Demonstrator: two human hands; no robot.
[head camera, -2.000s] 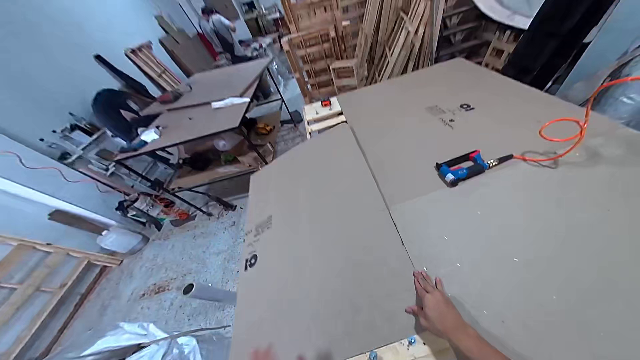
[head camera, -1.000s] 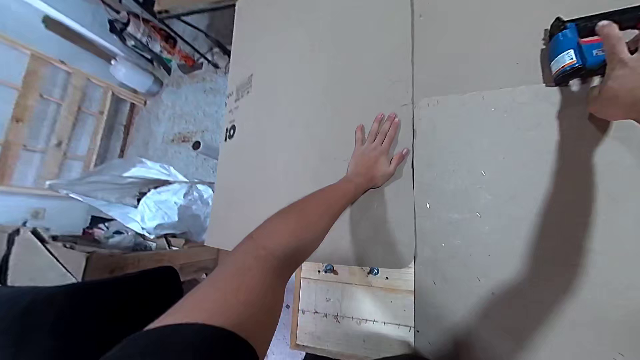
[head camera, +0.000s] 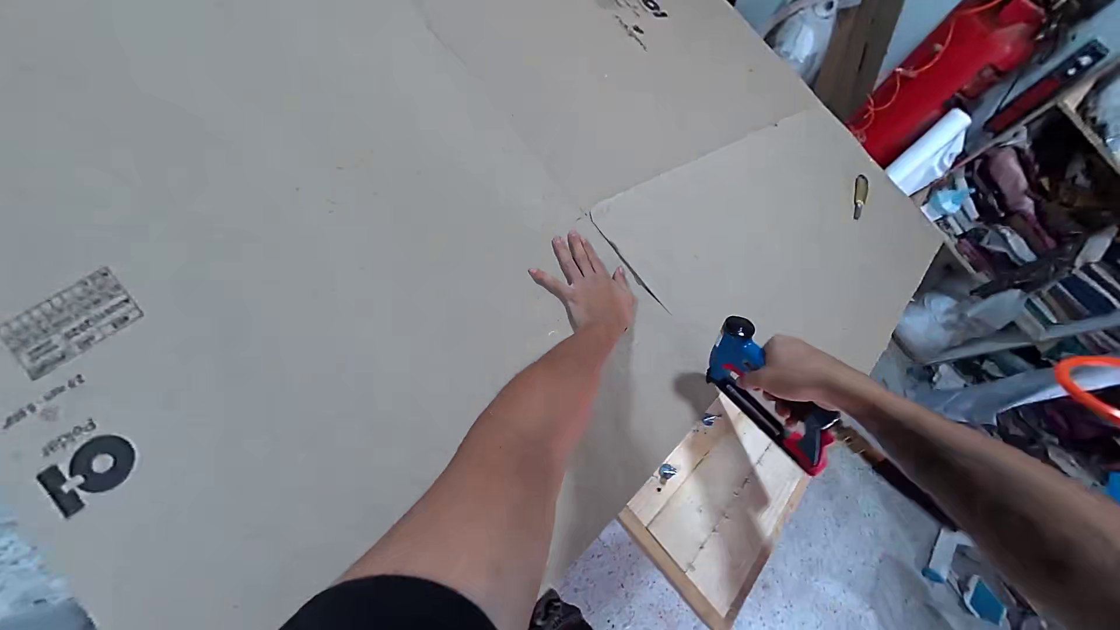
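My left hand (head camera: 595, 289) lies flat with spread fingers on a large grey-brown board (head camera: 367, 289), just left of a dark gap at the seam between board pieces. In my right hand (head camera: 792, 376) is a blue and black pneumatic stapler (head camera: 737, 354), held by its handle over the near edge of the board. Below the stapler a pale wooden frame (head camera: 674, 560) with metal bolts (head camera: 668, 472) juts out from under the board. The board bears printed marks at the left and the top.
A small yellow-handled tool (head camera: 861, 194) lies near the board's right edge. Beyond that edge stand a red tank (head camera: 936, 79), a white roll (head camera: 932, 150) and shelves (head camera: 1006, 337) of cloth and scraps. An orange hose (head camera: 1085, 389) loops at the far right.
The stapler lay on the board two seconds ago; my right hand was at it one second ago and now holds it near the wooden frame. The view has turned strongly.
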